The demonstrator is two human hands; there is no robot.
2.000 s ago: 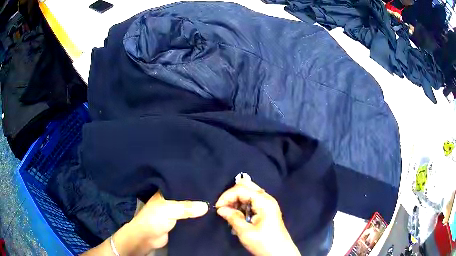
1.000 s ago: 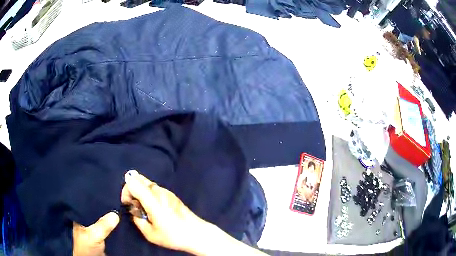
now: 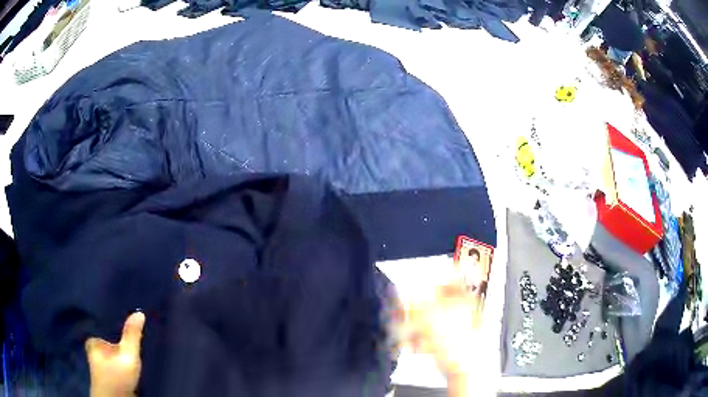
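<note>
The dark navy coat shell [image 3: 93, 256] lies bunched in front of me, with its shinier blue lining [image 3: 310, 124] spread in a wide curve behind. A silver-white disc [image 3: 189, 270] lies on the shell cloth. My left hand [image 3: 116, 360] is at the lower left on the cloth, thumb raised apart from the fingers; whether it grips cloth is unclear. My right hand [image 3: 439, 322] is strongly blurred, right of the coat and over the lower part of the smartphone [image 3: 472, 260]. Its fingers and anything in them cannot be made out.
Dark and silver fasteners [image 3: 565, 295] lie in clusters on a grey mat [image 3: 516, 233] at the right. Beyond are crumpled clear plastic, yellow round items [image 3: 525, 157] and a red box [image 3: 629, 225]. Loose dark fabric [image 3: 442, 12] lies at the far edge, a pale basket [image 3: 50, 50] at upper left.
The view has swung right. My right hand has left the coat beside my left hand and moved right to the phone. The white disc now shows uncovered on the cloth.
</note>
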